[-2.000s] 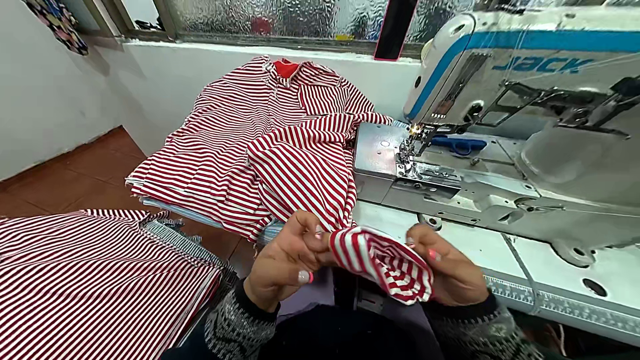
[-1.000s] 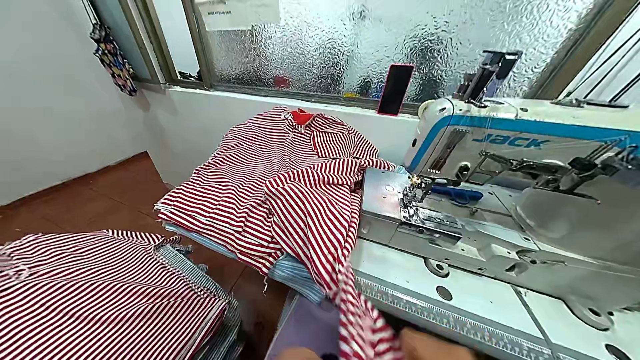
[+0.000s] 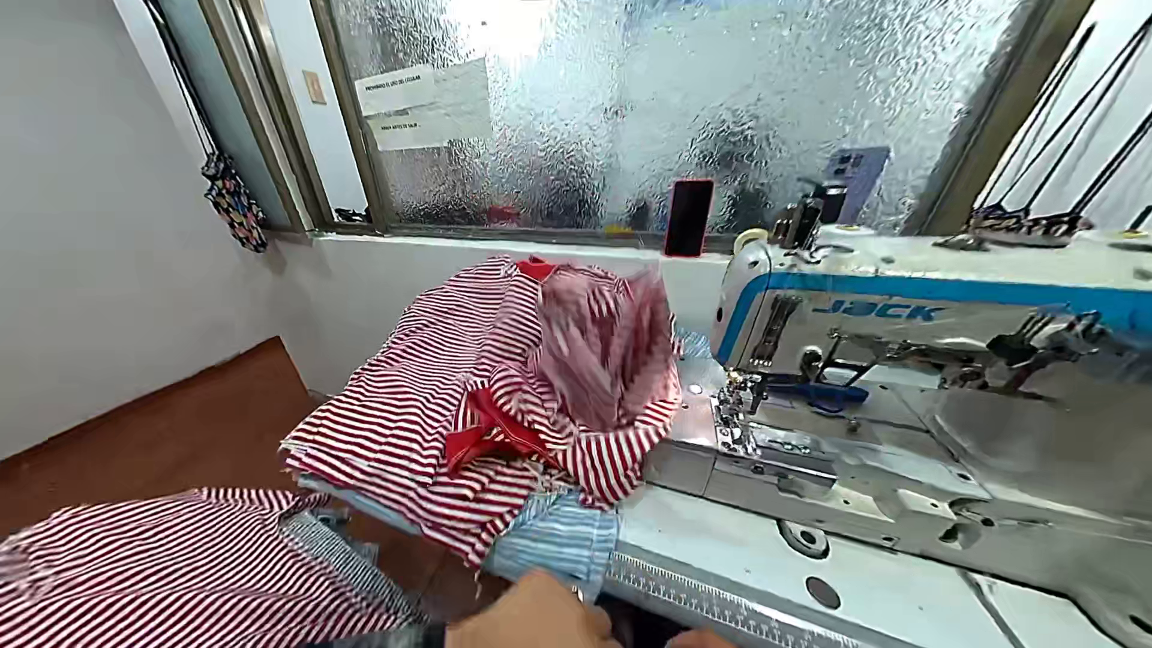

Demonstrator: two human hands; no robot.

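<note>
Red-and-white striped garments (image 3: 432, 360) lie stacked left of a Jack sewing machine (image 3: 873, 360). A blurred part of the striped cloth (image 3: 603, 351) stands up over the pile, beside a red fabric band (image 3: 490, 432). At the bottom edge, my left hand (image 3: 540, 616) is near light-blue striped cloth (image 3: 562, 540); its fingers are largely cut off, so its hold cannot be told. Only a small part of my right hand (image 3: 700, 639) shows, just to the right, below the ruler tape.
More striped garments (image 3: 162, 567) are piled at the lower left. A ruler tape (image 3: 720, 598) runs along the machine table's front edge. Blue-handled snips (image 3: 819, 392) lie behind the needle area. A phone (image 3: 689, 218) leans on the sill by the textured window.
The striped piece held between both hands two seconds ago is no longer there. Both hands are now lower, at the frame's edge. The pile's cloth is rearranged, with red trim showing. The view has tilted up.
</note>
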